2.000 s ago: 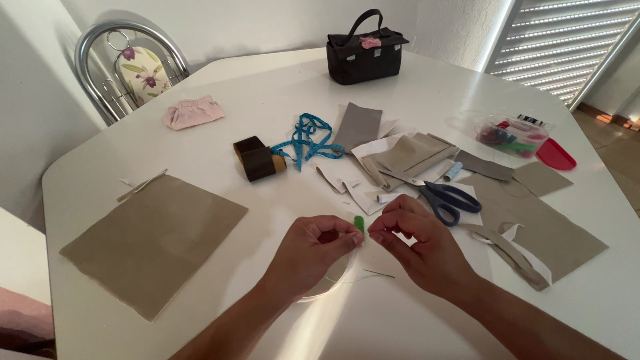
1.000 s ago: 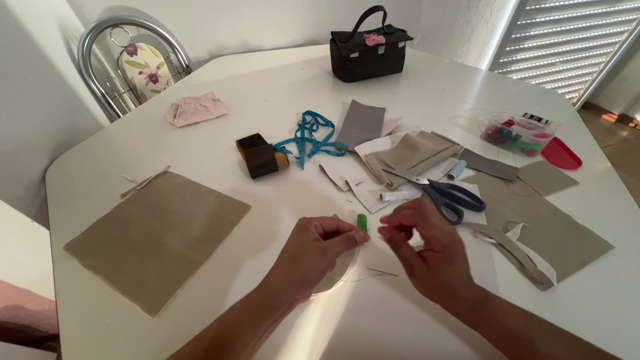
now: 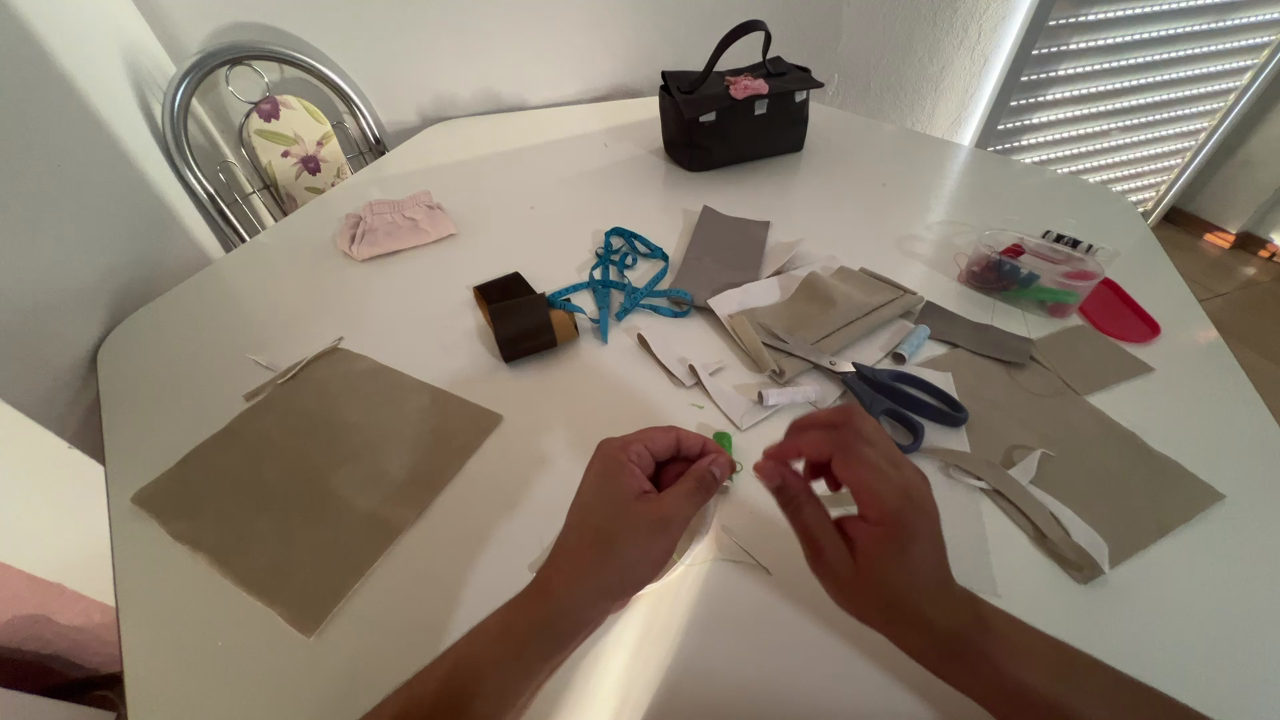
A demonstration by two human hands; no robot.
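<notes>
My left hand (image 3: 650, 500) has its thumb and index finger pinched together beside a small green object (image 3: 723, 441); what sits in the pinch is too small to tell. A thin loop shows at those fingertips. Facing it, my right hand (image 3: 850, 490) is slightly blurred, its thumb and index finger close together, and I cannot tell whether they hold thread. Below the hands a thin needle-like piece (image 3: 748, 555) and fine thread lie on the table. Scissors with dark blue handles (image 3: 905, 395) lie just beyond my right hand, near a white thread spool (image 3: 788, 396).
Grey-beige fabric (image 3: 320, 480) lies at left, more pieces (image 3: 1090, 440) at right. Behind are a dark brown roll (image 3: 520, 318), a blue measuring tape (image 3: 625, 285), pink gathered cloth (image 3: 397, 226), a black handbag (image 3: 735, 120), a clear plastic box (image 3: 1035, 275) and a red lid (image 3: 1120, 310).
My right hand has moved a little to the right, away from my left hand, since two seconds ago. My left hand keeps its pinch in about the same place.
</notes>
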